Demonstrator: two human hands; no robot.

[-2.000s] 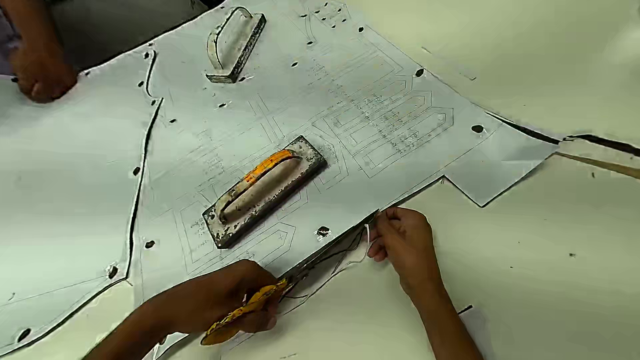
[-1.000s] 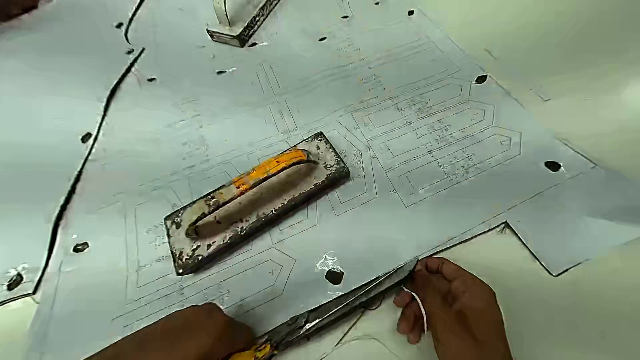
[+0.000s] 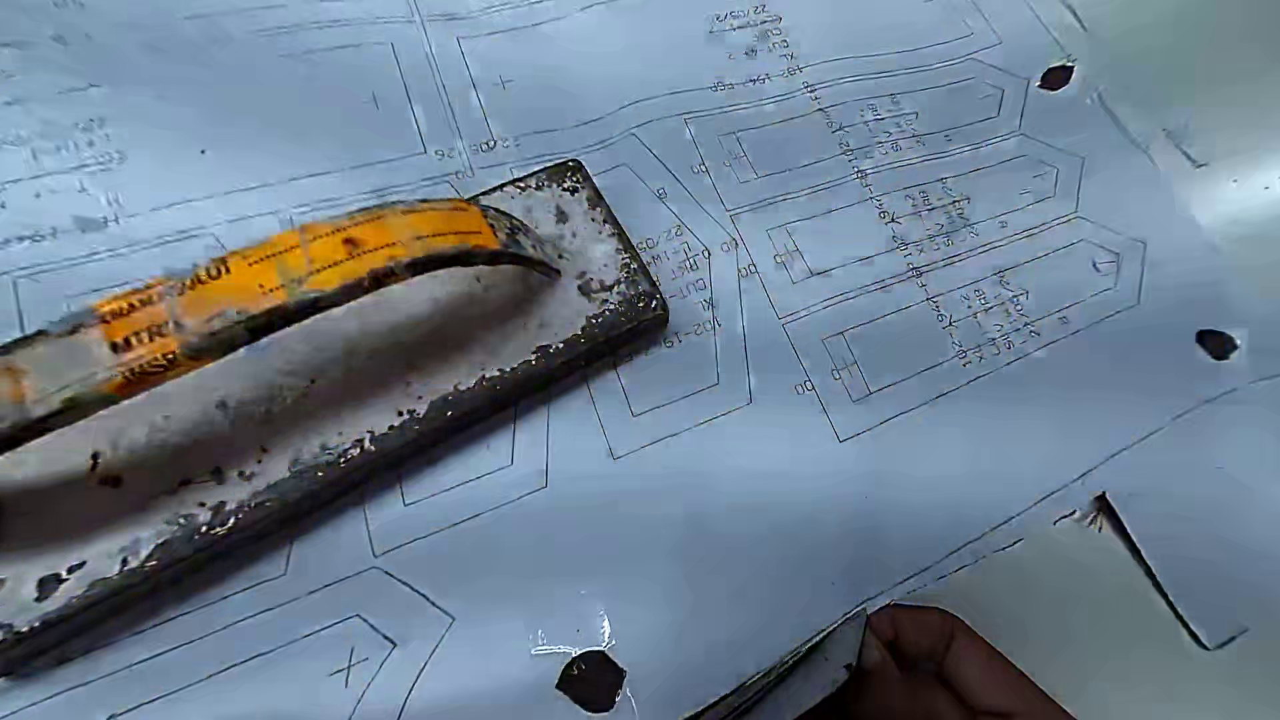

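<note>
A large white paper sheet [image 3: 760, 520] printed with pattern outlines fills most of the view. At the bottom right, my right hand [image 3: 950, 670] pinches the sheet's lower edge, its fingertips touching or nearly touching the tip of a metal scissor blade [image 3: 815, 675]. The blade lies along that edge; the scissors' handles are out of view. My left hand is also out of view. A heavy, worn metal weight [image 3: 400, 420] with an arched handle, partly wrapped in orange tape bearing writing, rests on the sheet at the left, cut off by the frame.
Dark holes show in the sheet: one [image 3: 592, 682] below the weight, another [image 3: 1217, 345] at the right, a third [image 3: 1057, 77] at the upper right. A cut corner flap [image 3: 1190, 570] of the sheet juts out over the pale surface at the lower right.
The view has moved much closer. My left hand and the yellow scissor handles, seen earlier at the lower left, have left the frame. The second weight is out of view too.
</note>
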